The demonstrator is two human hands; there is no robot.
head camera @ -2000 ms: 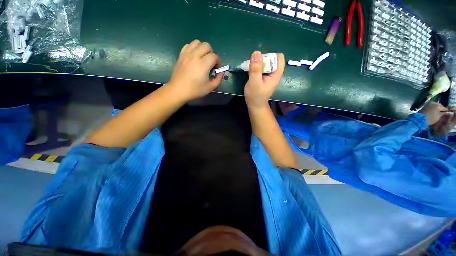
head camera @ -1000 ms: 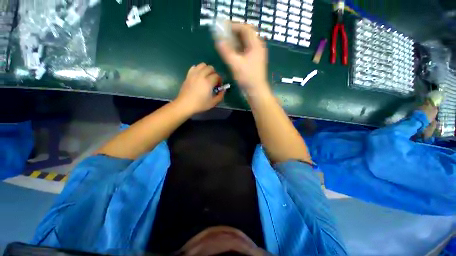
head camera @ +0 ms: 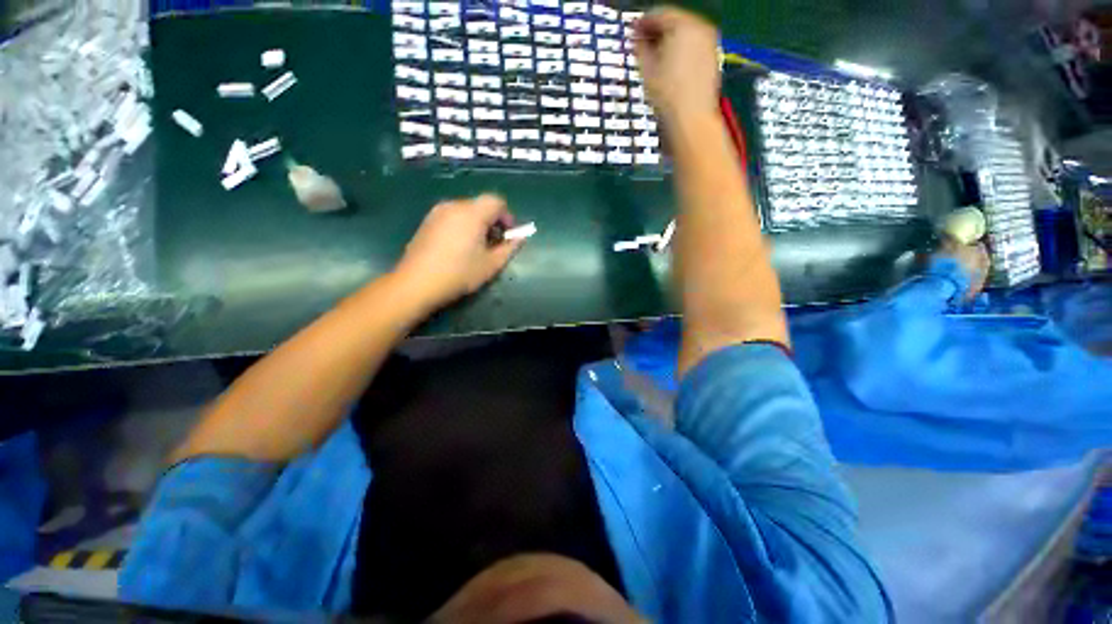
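Observation:
My left hand (head camera: 457,250) holds a small white plastic housing (head camera: 521,230) in its fingertips, low over the green bench. My right hand (head camera: 678,59) is reached far forward at the right end of the parts tray (head camera: 524,168). Its fingers are curled, and whether they hold something cannot be told. The tray has neat rows of white housings. The white glue bottle (head camera: 317,189) lies on the bench left of my left hand, nozzle pointing up and left. My right forearm partly hides the red-handled pliers (head camera: 735,132).
Loose housings (head camera: 250,156) lie left of the tray. A clear bag of housings (head camera: 92,159) is at far left. A few white pieces (head camera: 637,244) lie beside my right forearm. A second parts tray (head camera: 839,152) is at right. A neighbour's hand (head camera: 969,258) holds a pale-headed item (head camera: 962,224).
The glue bottle has left my right hand and lies on the bench at left. My right hand has moved forward and right. My left hand still holds a housing. The view has shifted.

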